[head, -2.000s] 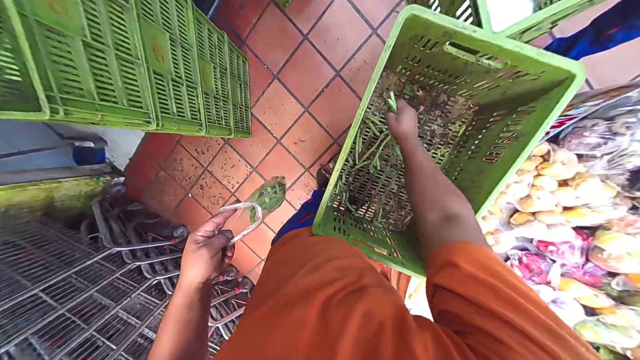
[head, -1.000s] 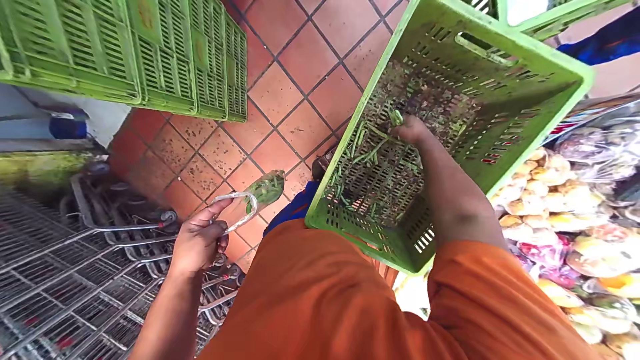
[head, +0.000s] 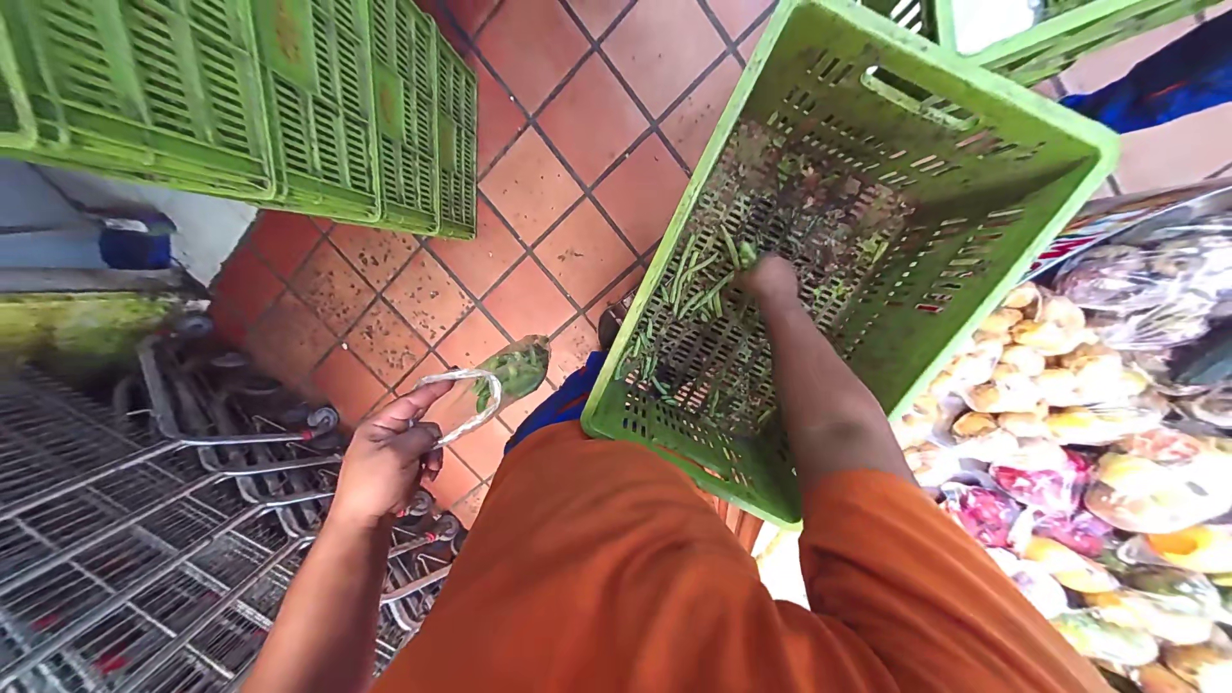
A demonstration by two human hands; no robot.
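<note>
My left hand (head: 390,462) grips the rolled rim of a clear plastic bag (head: 515,371), which hangs with green beans in its lower part and its mouth held wide. My right hand (head: 770,281) reaches down inside a green plastic crate (head: 996,159), at the left side of its slatted floor. Some green pods show at its fingertips, but the fingers themselves are mostly hidden. Loose green beans (head: 698,279) lie just left of that hand, and smaller ones are scattered nearer to me. Dry plant debris (head: 818,192) covers the far part of the crate floor.
Stacked green crates (head: 337,106) stand at the upper left. Metal shopping carts (head: 125,520) are at the lower left. Bagged produce (head: 1078,414) lies on the right, beside the crate. Between the stacks is a red tile floor (head: 587,125) with dirt specks. Another crate (head: 1068,34) is at the top right.
My right hand has moved from higher in the crate, where it held pods, down toward the loose beans at its left side. My left hand still holds the bag.
</note>
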